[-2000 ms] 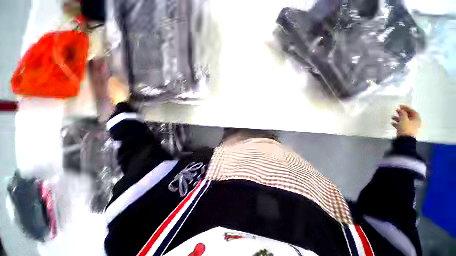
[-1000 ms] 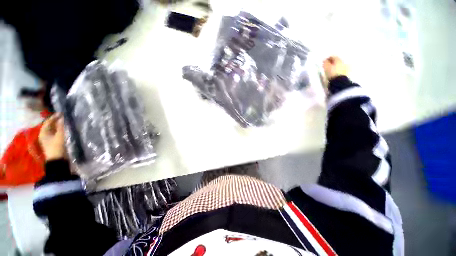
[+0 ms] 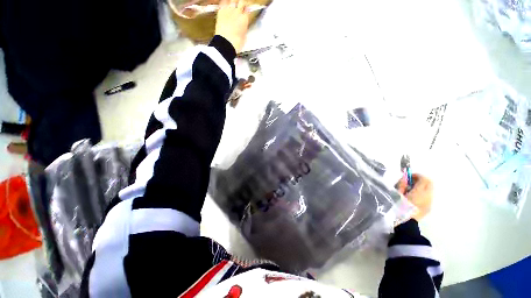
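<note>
A bagged garment, dark grey in shiny clear plastic with black "SHUTIAO" lettering, lies tilted on the white table in front of me. My left hand reaches to the top edge, over a yellow-brown roll with a white strip across it; its fingertips are partly cut off and its grip is unclear. My right hand is at the bag's right corner, its fingers closed on a small tool with pink and blue on it and a dark tip.
Another bagged garment lies left, beside my left sleeve. Dark navy cloth is heaped upper left, with a small dark tool beside it. Orange-red cloth is at far left. Clear printed bags lie right. A blue bin is lower right.
My left hand has moved from the left bagged garment up to the roll. My right hand now holds the small tool. The middle bagged garment lies closer to me, its lettering readable.
</note>
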